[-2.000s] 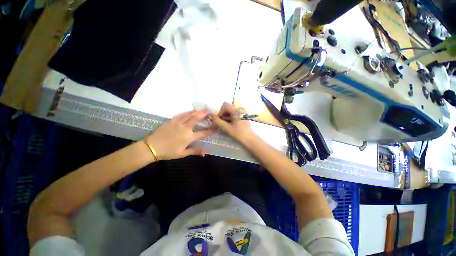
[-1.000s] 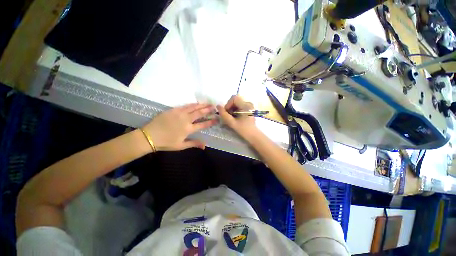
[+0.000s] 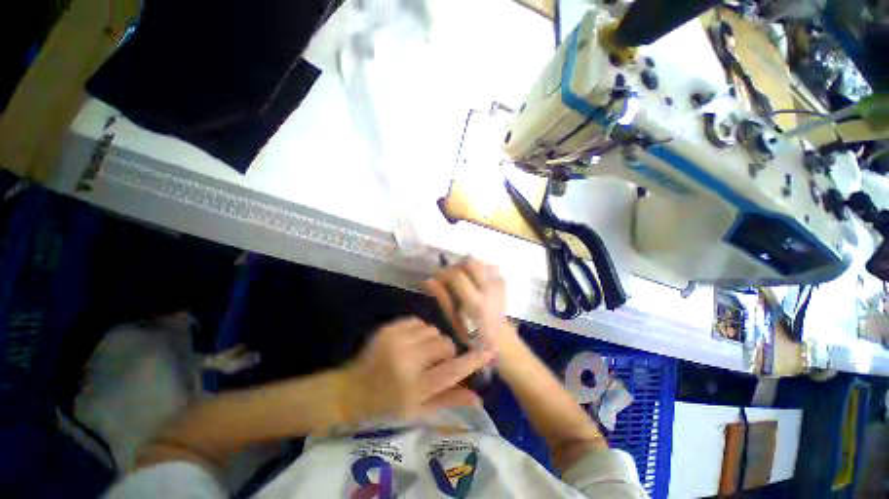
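My left hand (image 3: 405,366) is off the table's front edge, above my lap, with its fingers curled and one pointing to my right hand. My right hand (image 3: 472,300) is at the table edge, fingers bent, against my left hand. A small dark tip shows above its fingers; whether it holds something is hidden. A thin pale strip (image 3: 371,136) runs down the white table to the ruler edge (image 3: 244,207). The black-handled shears (image 3: 560,251) lie right of it, blades toward the needle area.
Black cloth panels (image 3: 210,73) lie at the left. The sewing machine head (image 3: 673,166) is at the right. A white tape roll (image 3: 587,376) lies on a blue basket (image 3: 638,419) below the table. A cardboard-coloured strip (image 3: 54,97) is at the far left.
Both hands have moved from the ruler edge toward my body, the left one further. The thin pen-like stick in my right hand no longer shows clearly. The tape roll has come into view.
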